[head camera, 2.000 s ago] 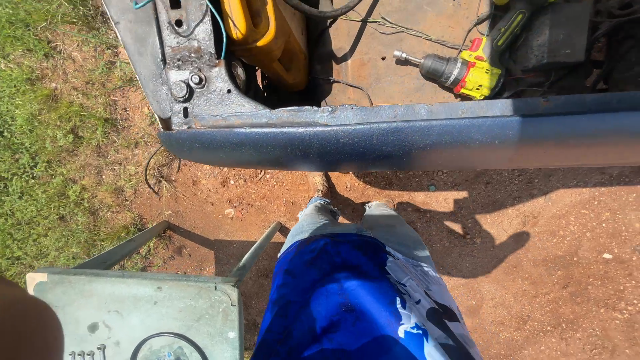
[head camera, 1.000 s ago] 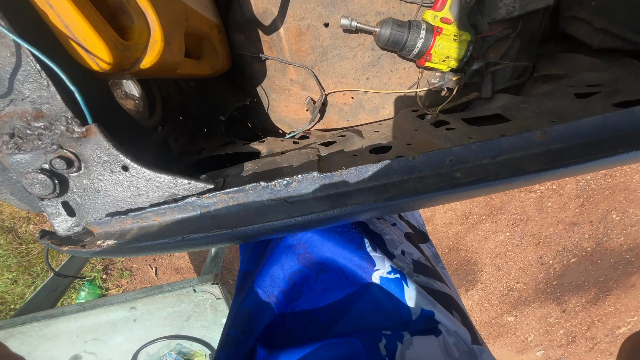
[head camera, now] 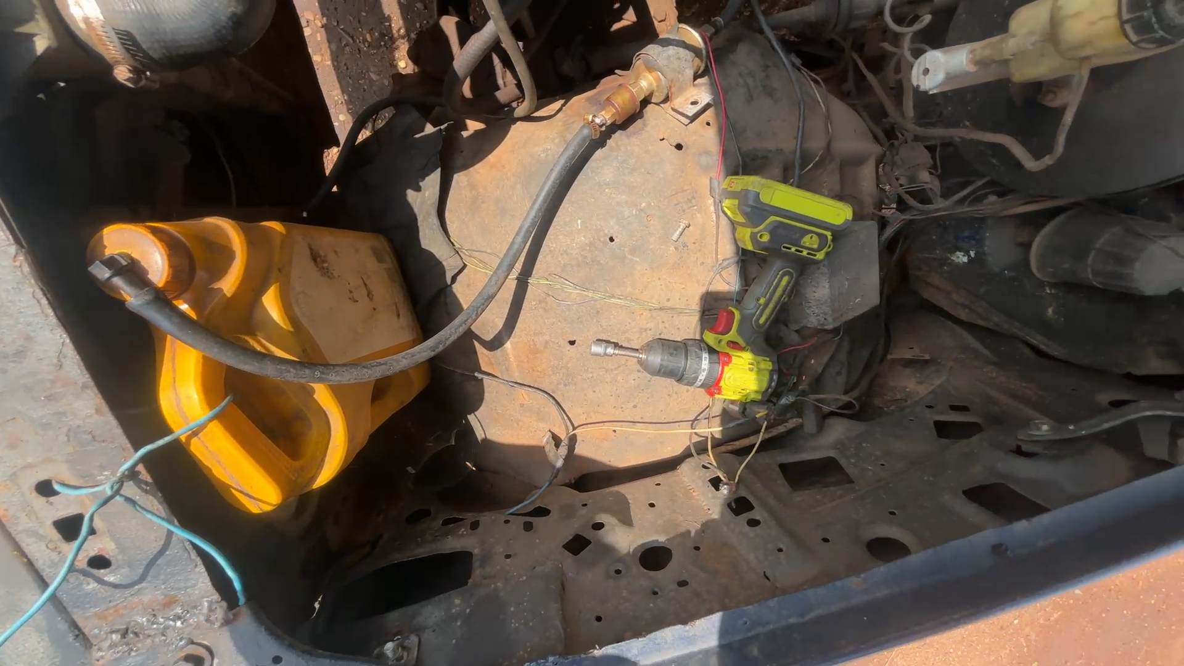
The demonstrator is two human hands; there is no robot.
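Neither my left hand nor my right hand shows in the head view. A yellow-green cordless drill (head camera: 763,296) lies on its side on the rusty wheel-well panel of a vehicle's engine bay, a socket bit (head camera: 618,350) in its chuck pointing left. Left of it sits a yellow plastic jug (head camera: 287,342). A black rubber hose (head camera: 490,287) curves from the jug's cap up to a brass fitting (head camera: 629,100). A small screw (head camera: 681,230) lies on the panel, left of the drill's battery.
The blue fender edge (head camera: 888,578) runs along the lower right. Loose wires (head camera: 564,430) lie below the drill, and teal wire (head camera: 116,486) hangs at the lower left. A pale plastic reservoir (head camera: 1064,42) is at the upper right, a large clamped hose (head camera: 176,28) at the upper left.
The view has moved in over the engine bay; my blue clothing and the green table are out of view. The drill still lies on the panel.
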